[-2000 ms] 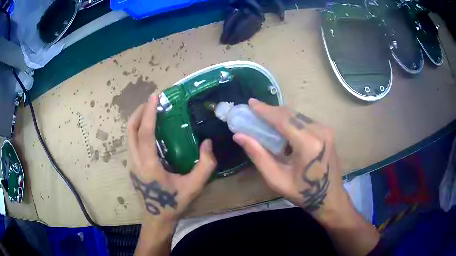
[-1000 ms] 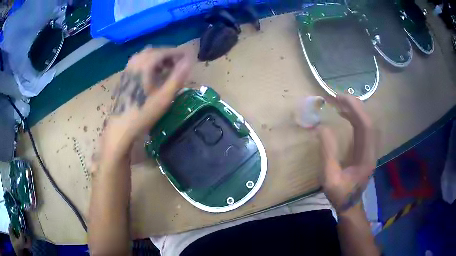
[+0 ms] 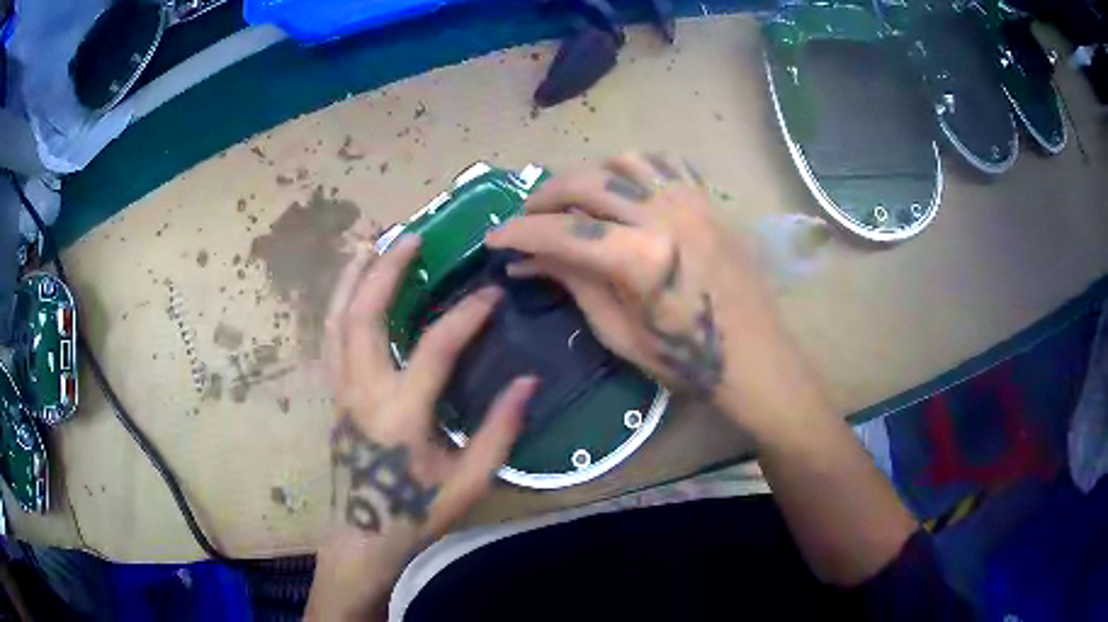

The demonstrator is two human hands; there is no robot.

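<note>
The green housing (image 3: 468, 225) lies on the cardboard in front of me, its white-rimmed rounded end with two pale rings towards me. My left hand (image 3: 419, 401) is at its left side, fingers spread over the rim and the dark recess. My right hand (image 3: 632, 249) reaches over the recess from the right, its fingertips closed on a small black insert (image 3: 523, 282) at the recess's upper part. The fingers partly hide the insert. The translucent glue bottle (image 3: 792, 243) lies on the cardboard right of my right hand, blurred.
Several green housings (image 3: 857, 209) lie at the upper right and others (image 3: 51, 352) at the left edge. Black inserts (image 3: 581, 61) lie at the far edge, near a blue crate (image 3: 346, 17). A black cable (image 3: 134, 425) crosses the left. A plastic bag (image 3: 73, 128) is at the upper left.
My left hand has come back onto the housing from the far side. My right hand has let go of the bottle and moved left onto the housing, now with the black insert.
</note>
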